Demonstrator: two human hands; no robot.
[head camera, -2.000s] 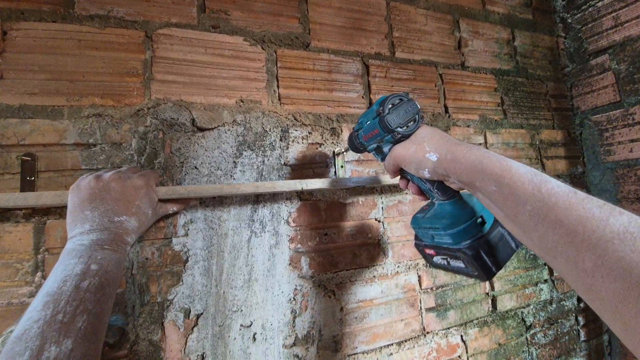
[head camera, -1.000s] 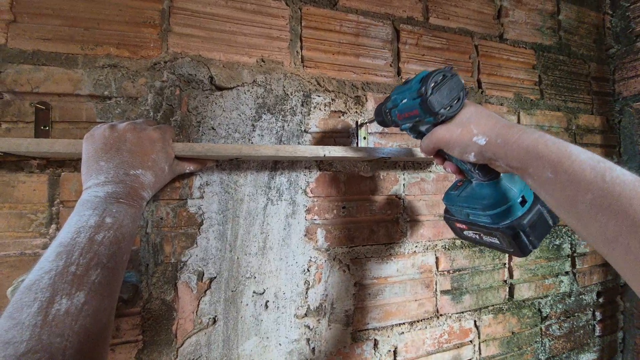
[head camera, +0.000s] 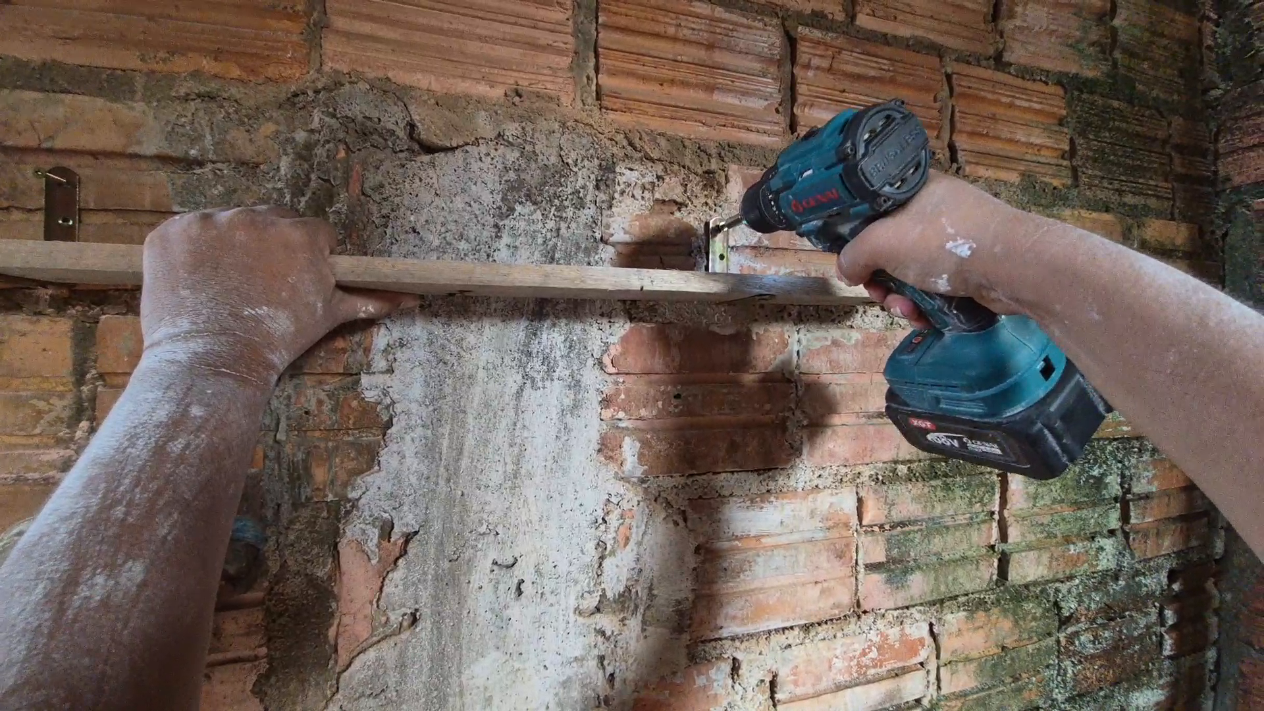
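Note:
My left hand (head camera: 237, 286) grips a narrow wooden board (head camera: 553, 278) held level against the brick wall. My right hand (head camera: 918, 237) is closed around the handle of a teal and black cordless drill (head camera: 839, 178). The drill points left, its bit at the upper part of a small metal bracket (head camera: 718, 247) that stands above the board. Whether the bit sits in a screw is too small to tell. A second metal bracket (head camera: 61, 202) stands upright above the board at the far left, with a screw sticking out near its top.
Behind the board is a rough wall of hollow clay bricks (head camera: 691, 69) with a strip of grey mortar (head camera: 474, 474) down the middle. Green-stained bricks and a wall corner (head camera: 1229, 257) lie at the right. A blurred bluish object (head camera: 247, 538) shows beside my left forearm.
The view has shifted somewhat. My left hand still grips the board, and my right hand still holds the drill at the right bracket.

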